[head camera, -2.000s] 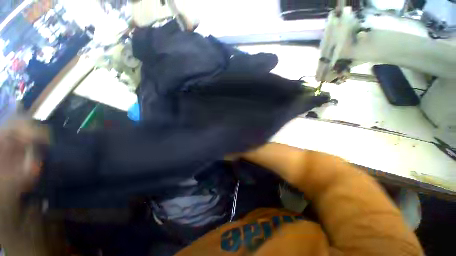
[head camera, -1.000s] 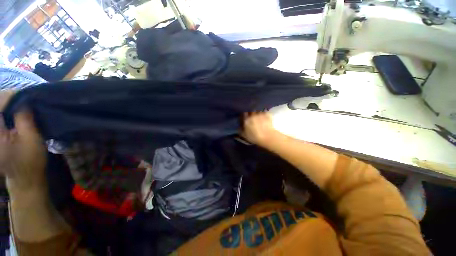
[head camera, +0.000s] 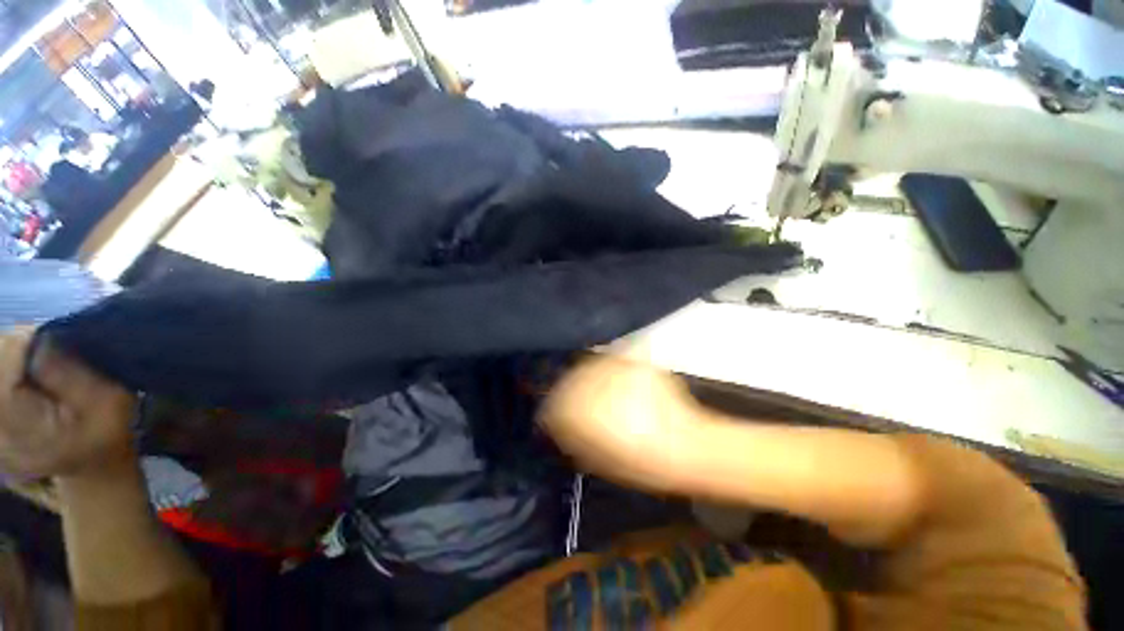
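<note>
A dark cloth garment is stretched from the far left to the sewing machine, its pointed end lying under the needle area. More of it is heaped behind on the table. My left hand grips the cloth's end at the left edge of the picture. My right hand is blurred, just below the cloth's lower edge near the table's front; whether its fingers touch or hold the cloth cannot be told.
A black phone-like rectangle lies under the machine arm. Dark snips lie at the right of the white table. Grey shiny cloth and red-edged cloth are below in my lap area. A dark stack is behind.
My right hand has moved down from the cloth's lower edge. My left hand has moved slightly down and right, still gripping the cloth, whose left part has dropped.
</note>
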